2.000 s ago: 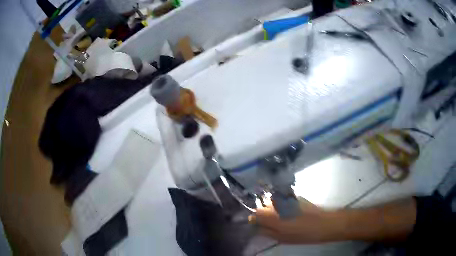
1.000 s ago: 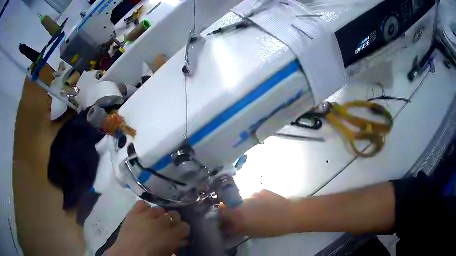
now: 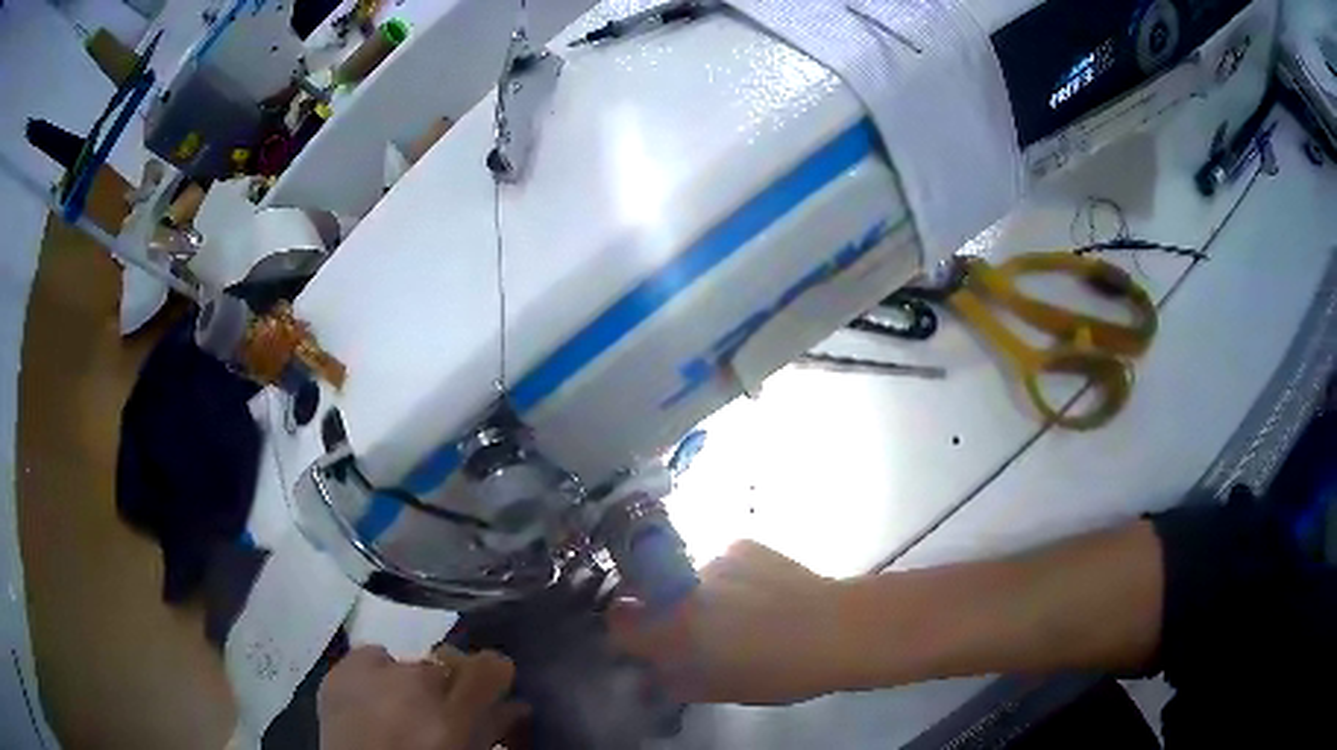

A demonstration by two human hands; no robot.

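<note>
The white sewing machine head with a blue stripe crosses the view. A dark cut piece lies on the bed below the needle area, blurred. My right hand rests on its right side, fingertips close to the grey attachment. My left hand is at the bottom edge, partly cut off, fingers bent at the cloth's left side. The fingertips of both hands are partly hidden, and the needle tip cannot be made out.
Yellow-handled scissors lie under the arm beside black snips and a thin dark rod. A dark fabric pile is at the left. A pale cloth strip wraps the arm. Thread cones stand behind.
My left hand has come into view from the bottom left and now lies at the cloth. The view has shifted right along the machine. My right hand stays near the needle.
</note>
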